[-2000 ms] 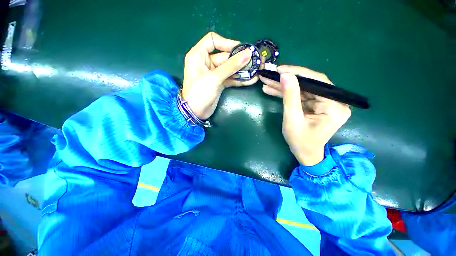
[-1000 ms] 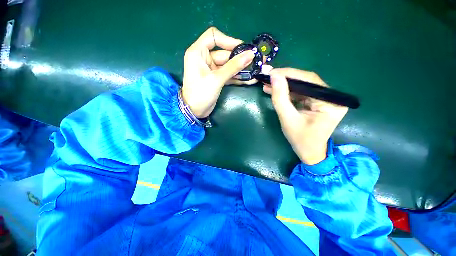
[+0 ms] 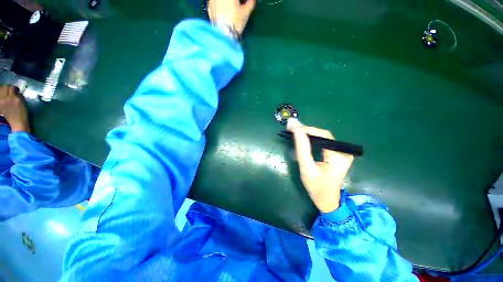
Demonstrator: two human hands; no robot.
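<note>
My right hand holds a slim black pen-shaped tool, its tip pointing left. Its fingertips touch the near rim of a round circuit board, a black disc with a yellow centre and pale dots round the rim, lying on the green bench surface. My left hand is stretched to the top of the picture and partly cut off by its edge. Small dark bits show by its fingers, but what it holds, if anything, is unclear.
A similar small disc with a thin pale wire loop lies at the far right. White ribbed strips and dark items lie at the left. Another person's hand is at the left edge. A cable runs at the lower right.
My left hand has left the round unit and reached far forward; the disc it held no longer shows between my hands. My right hand and tool are lower in the picture. The view has shifted.
</note>
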